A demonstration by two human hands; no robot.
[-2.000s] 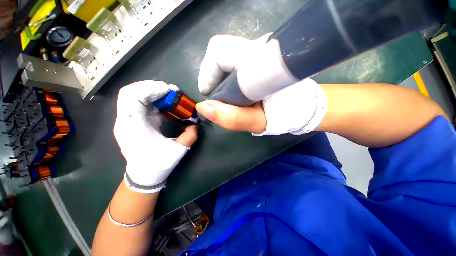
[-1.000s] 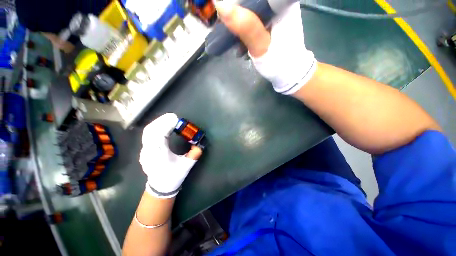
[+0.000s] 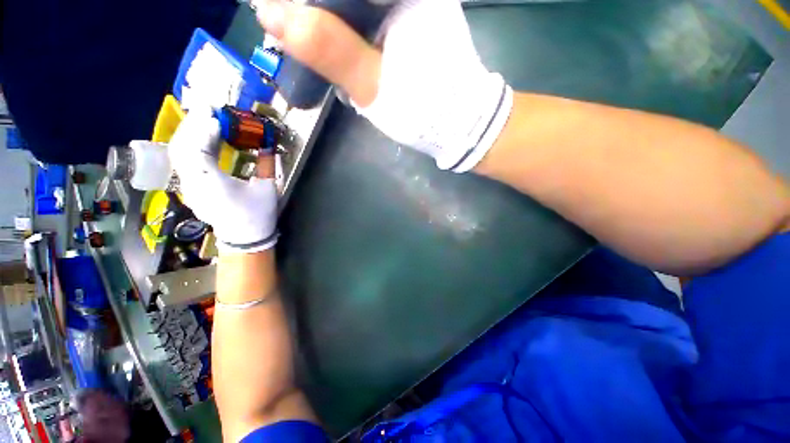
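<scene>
My left hand [image 3: 227, 186], in a white glove with bare fingertips, holds a coil component [image 3: 249, 130] with an orange-copper winding and blue and black ends. It is above the pale fixture [image 3: 305, 138], left of centre. My right hand [image 3: 424, 82], in a white glove with bare thumb, is at the top centre, right of the coil. It is closed around the dark grey dispensing syringe [image 3: 301, 82], which is blurred and mostly hidden by the hand and the frame's edge. The syringe tip cannot be made out.
A blue bin [image 3: 184, 76] with white contents, a yellow bin [image 3: 167, 119] and a white bottle [image 3: 149, 164] stand behind the fixture. A coil batch [image 3: 179, 342] lies left of my left forearm. The conveyor [image 3: 130, 322] runs beyond. A large dark shape fills the top left.
My left hand has moved up and left with the coil, from over the green bench to the fixture. My right hand has shifted left with the syringe. The view has turned and shifted.
</scene>
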